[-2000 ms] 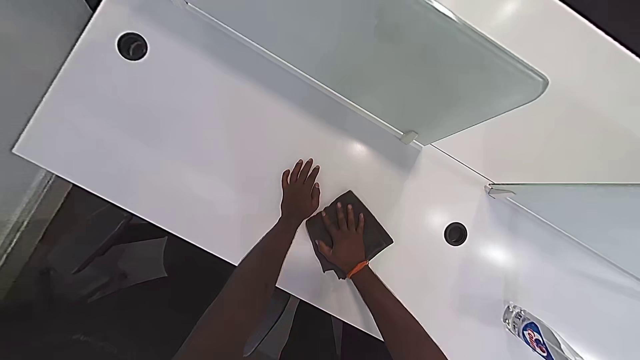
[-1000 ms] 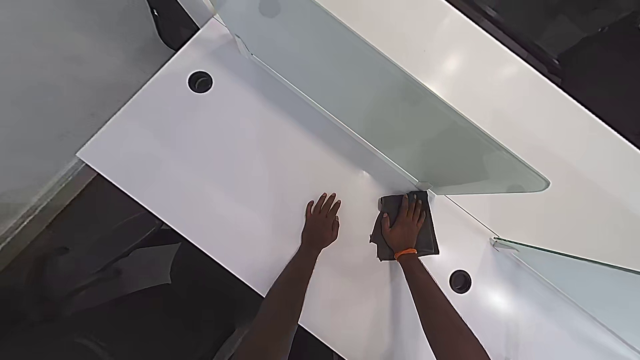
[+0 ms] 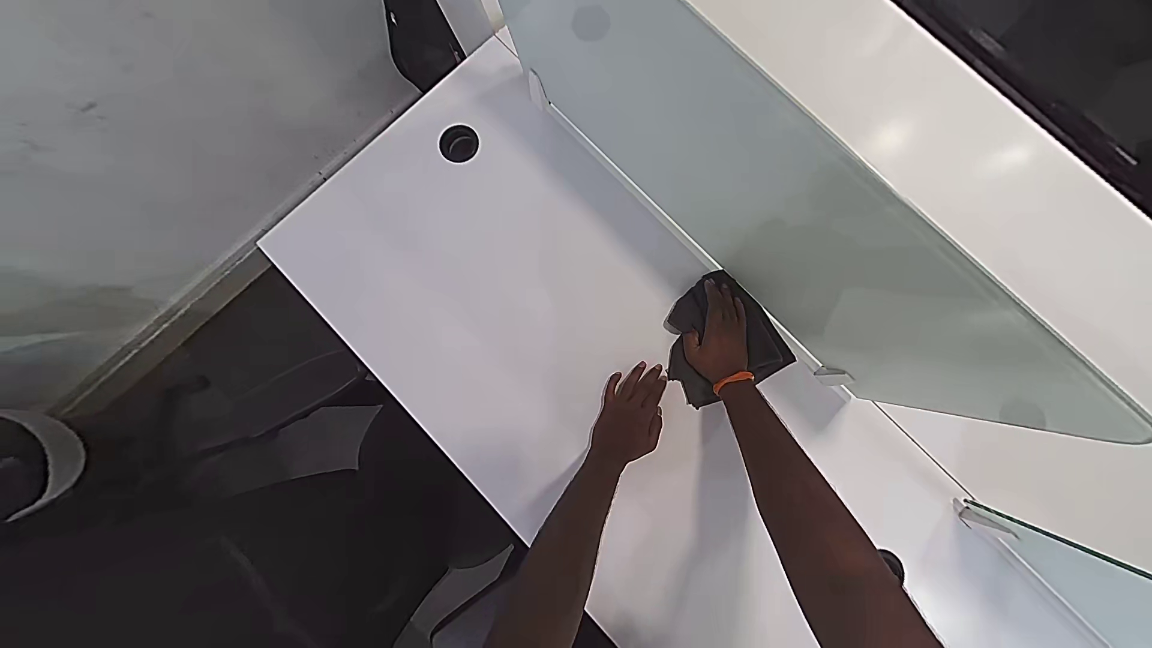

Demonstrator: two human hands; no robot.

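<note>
My right hand point(image 3: 723, 337), with an orange band at the wrist, presses flat on a folded dark cloth point(image 3: 765, 346). The cloth lies on the white desk top point(image 3: 504, 297), its upper edge against the foot of the frosted glass divider point(image 3: 810, 243). Just left of and below the cloth, my left hand point(image 3: 627, 414) rests on the desk with its fingers spread and nothing in it. Its fingertips are close to the cloth's lower left edge.
A round cable hole point(image 3: 459, 144) is near the desk's far left corner; another point(image 3: 891, 565) is partly behind my right forearm. A metal clamp point(image 3: 832, 375) holds the divider. A second glass panel point(image 3: 1062, 540) stands at the lower right. Beyond the divider is another white desk top point(image 3: 886, 126).
From two seconds ago, my right hand and the cloth have moved from the desk's middle to the divider's foot, then left along it. The view has shifted. A bottle seen earlier is out of view.
</note>
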